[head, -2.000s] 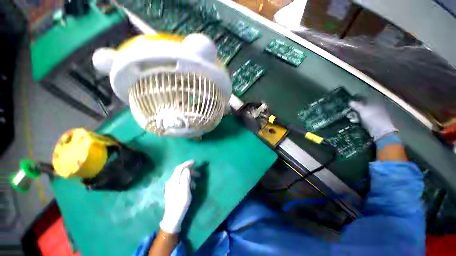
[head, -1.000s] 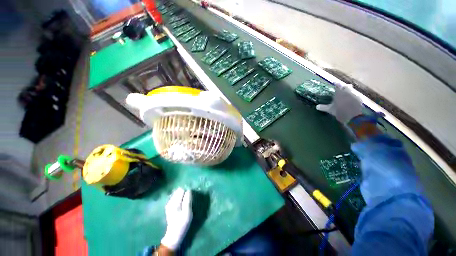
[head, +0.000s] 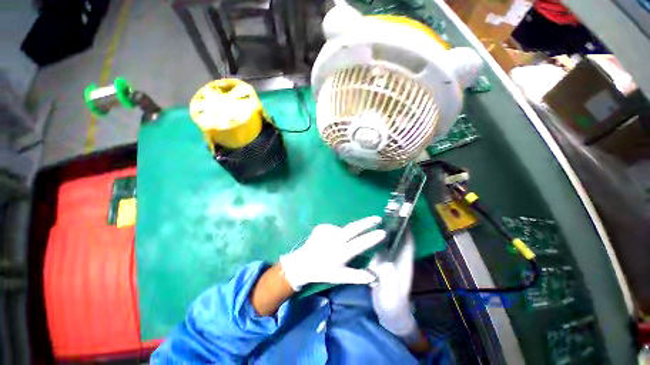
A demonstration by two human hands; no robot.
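A green circuit board [head: 405, 207] is held tilted, nearly edge-on, above the right part of the green mat [head: 214, 285], just below the desk fan. My right hand [head: 394, 285], in a white glove and somewhat blurred, grips its lower end. My left hand [head: 333, 253], also white-gloved, is beside the board's lower left edge with fingers spread and thumb low; whether it touches the board is unclear. The soldering iron [head: 499, 224] with yellow bands rests in its stand [head: 452, 177] at the right, by the yellow sponge tray [head: 456, 214].
The desk fan [head: 385, 107] stands at the mat's back right. A yellow round unit [head: 227, 114] and black fan [head: 253, 155] are at the back. A solder reel [head: 108, 95] is beyond the left corner. A red-lined bin [head: 89, 278] is left. The conveyor [head: 492, 157] carries boards at right.
My right hand has come back from the conveyor to the mat with a board. My left hand has lifted and moved right towards it. The view has shifted, showing more of the red bin.
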